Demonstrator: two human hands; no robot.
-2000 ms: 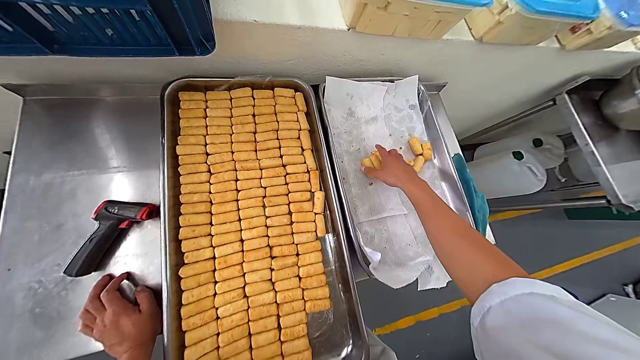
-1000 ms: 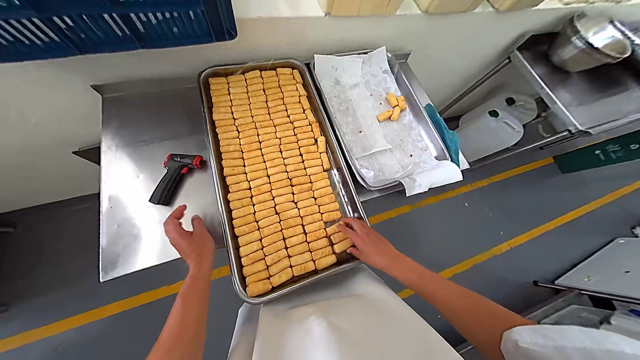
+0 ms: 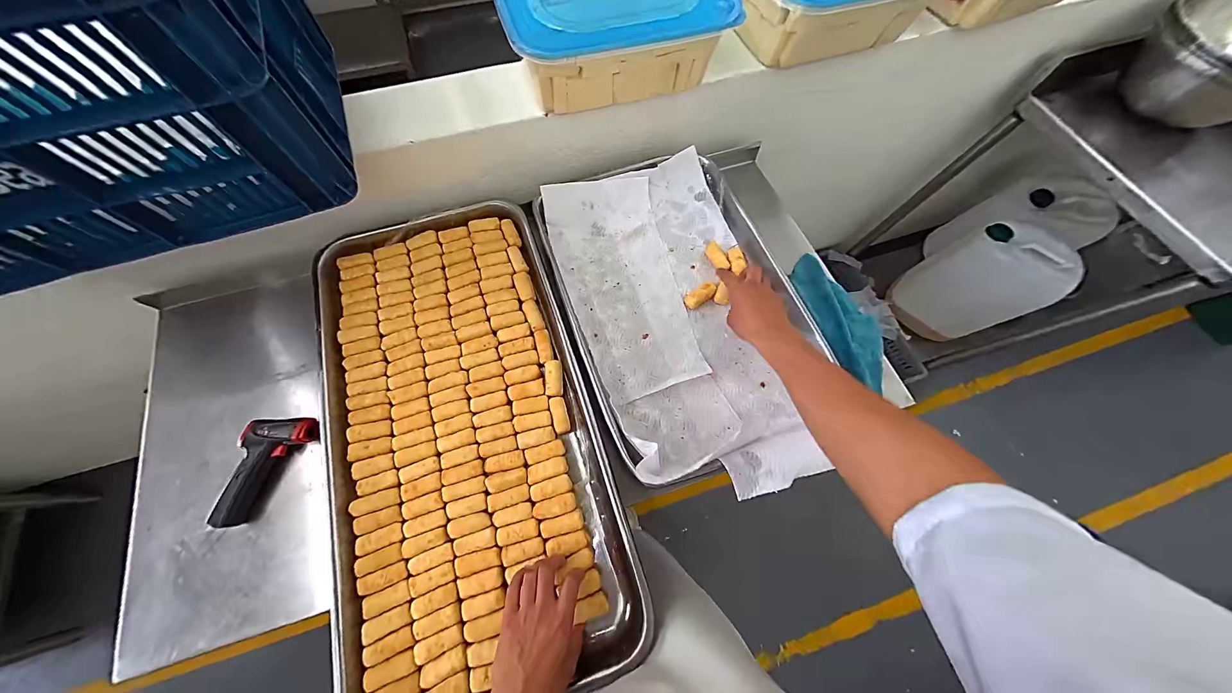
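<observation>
Rows of golden finger-shaped snacks [image 3: 433,423] fill most of a deep metal tray [image 3: 325,385]. My left hand [image 3: 539,630] lies over the snacks at the near right part of this tray, its fingertips touching them; whether it grips one is hidden. My right hand [image 3: 754,306] reaches into a second metal tray [image 3: 597,404] lined with white paper towels [image 3: 616,279]. Its fingers are at a small group of loose snacks [image 3: 701,295] near the right side, and the fingertips partly cover some; a firm hold cannot be made out.
A black and red infrared thermometer gun [image 3: 260,470] lies on the steel table [image 3: 192,385]. A blue plastic crate [image 3: 173,125] is at upper left. Blue-lidded tubs [image 3: 626,72] stand on the ledge. A teal cloth [image 3: 839,318] and white jugs [image 3: 991,281] are at right.
My right hand has moved from the near right corner of the full tray to the loose snacks on the paper. My left hand has come from beside the thermometer onto the full tray.
</observation>
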